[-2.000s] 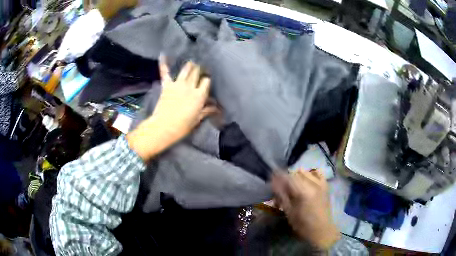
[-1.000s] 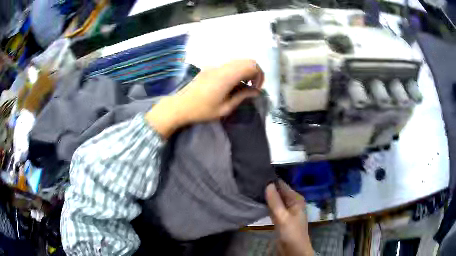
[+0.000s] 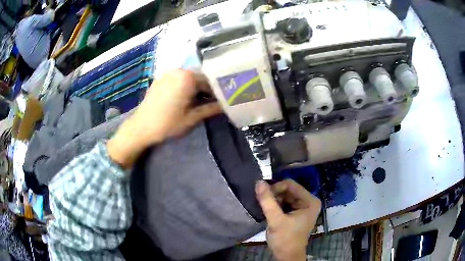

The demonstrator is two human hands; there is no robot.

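Note:
A grey garment piece point(image 3: 188, 188) hangs over the table's front edge. A darker fabric band point(image 3: 232, 160) lies along its right side, with a thin pale line between them. My left hand point(image 3: 165, 107) grips the band's far end, left of the machine head; its fingertips are partly hidden. My right hand point(image 3: 288, 214) pinches the near end of the cloth between thumb and fingers. The cream overlock machine point(image 3: 250, 114) with a purple label stands right of the cloth. The cloth's right edge is beside the needle area point(image 3: 260, 137); I cannot tell if it is under the foot.
Four white tension knobs point(image 3: 320, 95) are on the machine front. Blue plastic point(image 3: 306, 178) and black trimmings point(image 3: 352, 171) lie below it on the white table point(image 3: 425, 148). Striped plaid cloth point(image 3: 120, 76) and a loose grey pile point(image 3: 66, 120) are at left. A person point(image 3: 33, 38) is at far upper left.
The view has turned from the cloth pile towards the machine, which now appears larger and nearer. Both hands have brought the grey and dark cloth up beside the needle area, its edge stretched between them.

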